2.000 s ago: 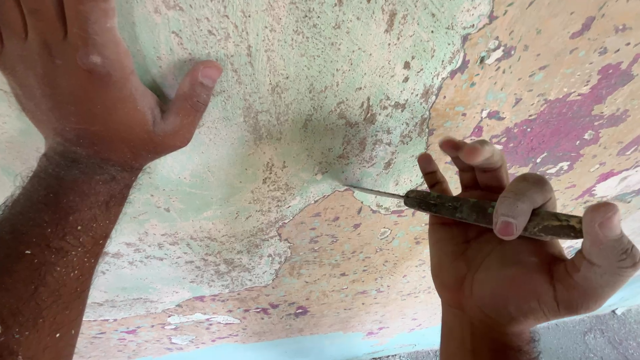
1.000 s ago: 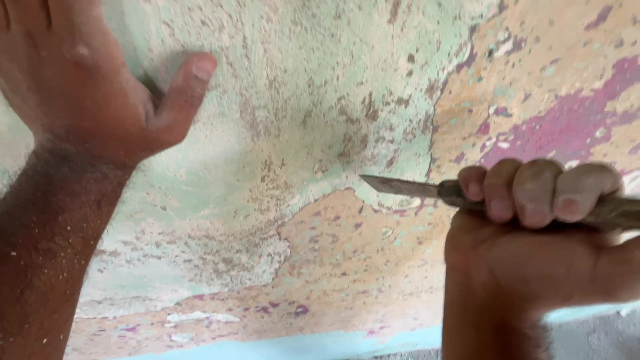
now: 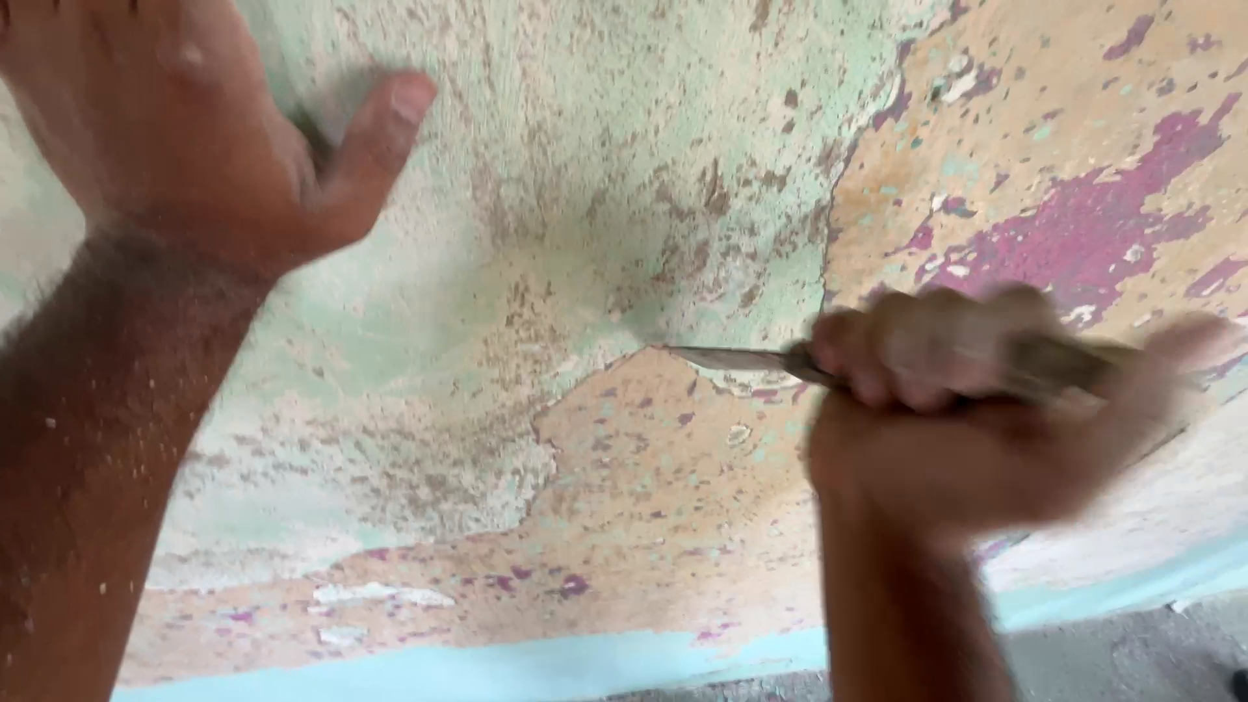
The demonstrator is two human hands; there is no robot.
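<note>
At the upper left, my left hand (image 3: 205,136) rests flat against a wall with peeling paint (image 3: 439,322), thumb spread from the other fingers. My right hand (image 3: 975,390), blurred, is closed around the dark handle of a scraper with a thin metal blade (image 3: 731,358). The blade points left, its tip at the edge where the pale green paint layer (image 3: 604,244) meets a bared tan layer (image 3: 643,468). Part of the handle is hidden by the fingers.
A magenta patch (image 3: 1082,229) shows in the tan area at the upper right. White flakes (image 3: 380,593) cling low on the wall. A light blue band (image 3: 487,668) runs along its foot, above a grey rough floor (image 3: 1131,643).
My right hand has gone from a loose hold with spread fingers to a closed fist around the handle. Since one second ago, the blade tip has moved left to the paint edge. My left hand stays in place.
</note>
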